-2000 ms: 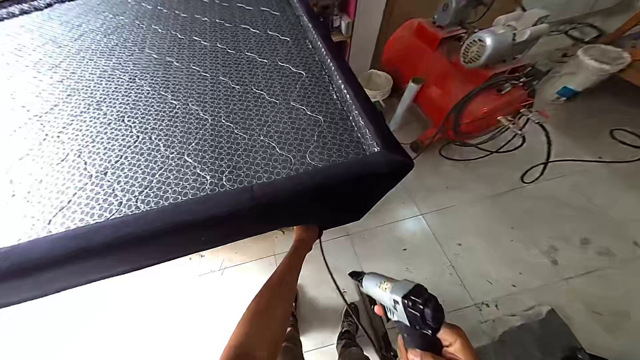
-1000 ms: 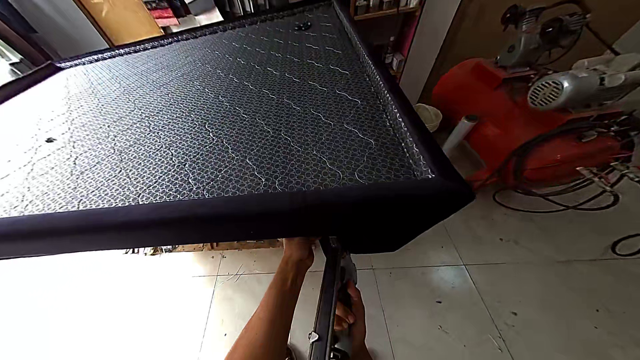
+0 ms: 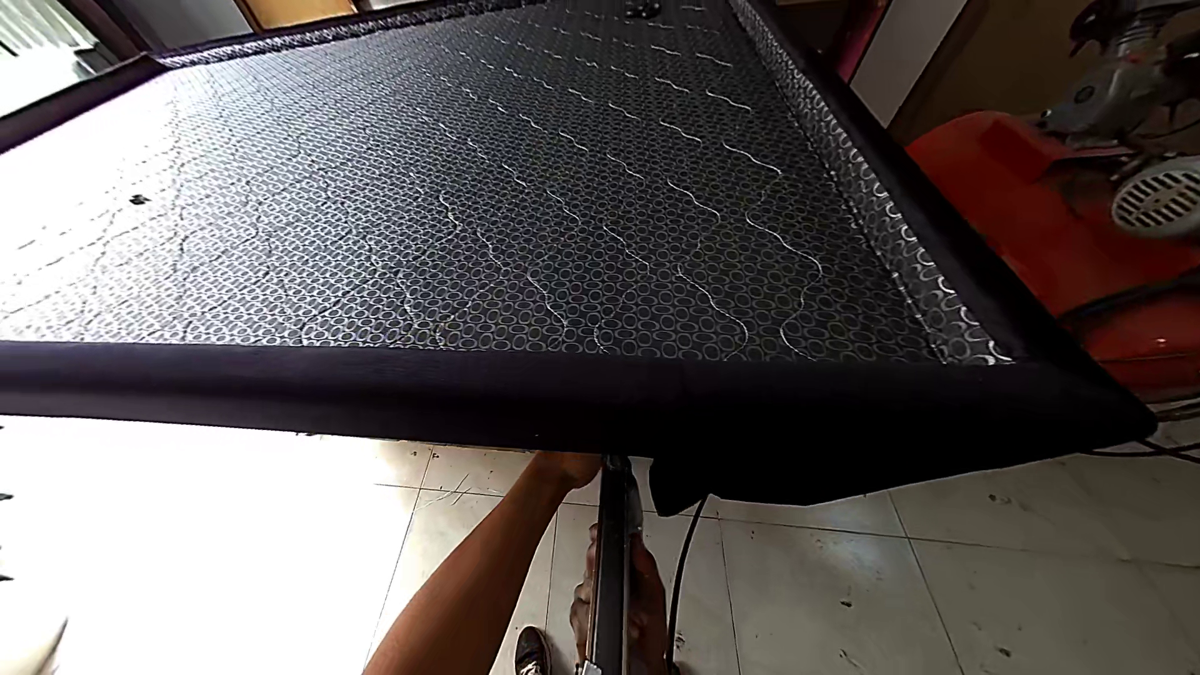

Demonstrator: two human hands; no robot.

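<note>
A large upholstered panel with a patterned, stitched silver-grey face and a raised dark fabric border spans the view. Dark cloth hangs below its near right part. My left hand reaches up to the underside of the near edge; its fingers are hidden behind the fabric, so its grip cannot be told. My right hand is closed around a pneumatic stapler, which points up with its top end at the border's underside, just right of my left hand. A black air hose runs beside it.
A red air compressor with its motor stands at the right, beyond the panel's corner. Black hoses lie near it. The tiled floor shows below, with a shoe at the bottom.
The stapler, held low and away from the panel two seconds ago, has moved up under the border beside my left hand. My left hand stays under the near edge. The view has shifted closer to the panel.
</note>
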